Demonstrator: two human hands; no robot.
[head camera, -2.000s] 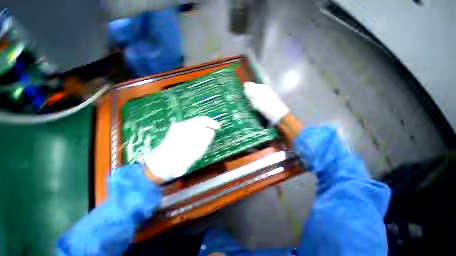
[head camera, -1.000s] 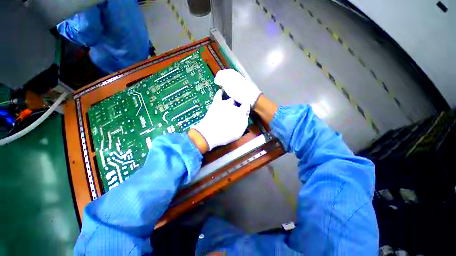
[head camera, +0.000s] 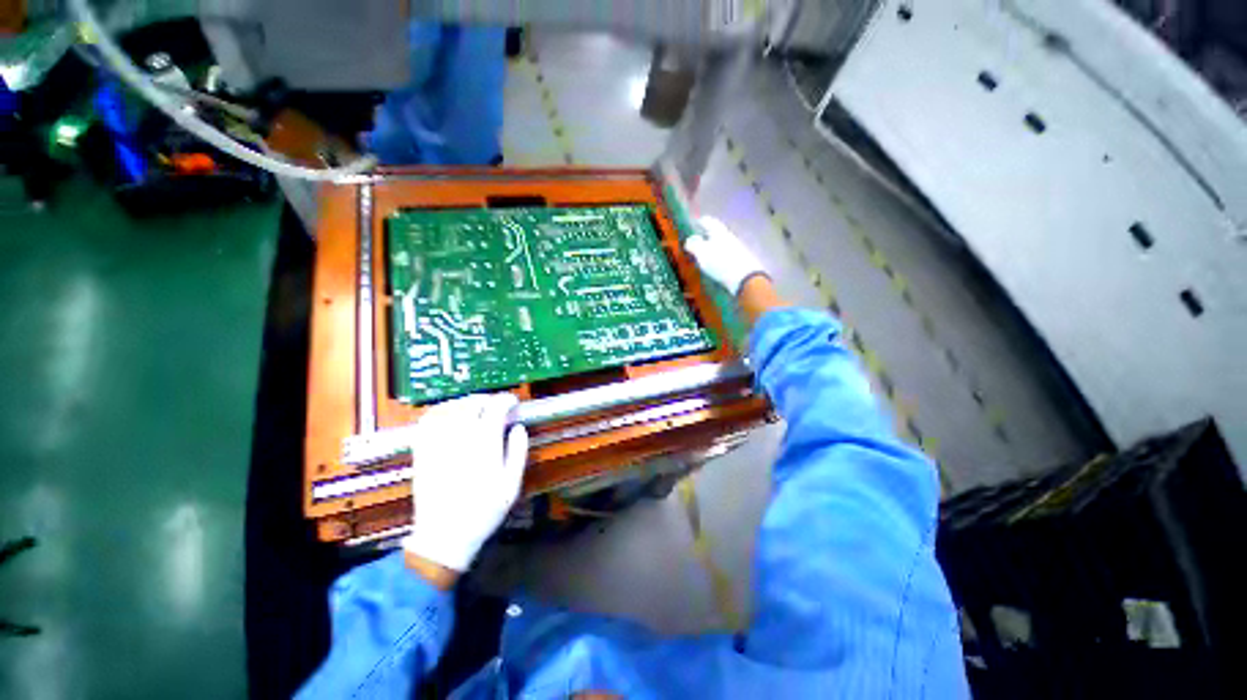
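A large green circuit board (head camera: 547, 294) lies in the recess of the orange-brown carrier (head camera: 335, 328). A silver rail (head camera: 615, 394) runs along the carrier's near side. My left hand (head camera: 462, 472), in a white glove, lies over the near left edge of the carrier and the left part of the rail; its fingertips are over the rail. My right hand (head camera: 725, 257), also gloved, is at the carrier's right edge, with its fingers at the rim. Whether either hand grips the carrier is hard to tell.
A green bench (head camera: 123, 410) is at the left, with a dark tray (head camera: 164, 157) of tools and a pale hose (head camera: 192, 123) behind. A person in blue (head camera: 458, 96) stands beyond the carrier. A white machine (head camera: 1080, 192) and black racks (head camera: 1094, 547) are at the right.
Both hands have left the board's near right corner. My left hand has moved left to the carrier's near edge; my right hand is at its right edge. The view has turned.
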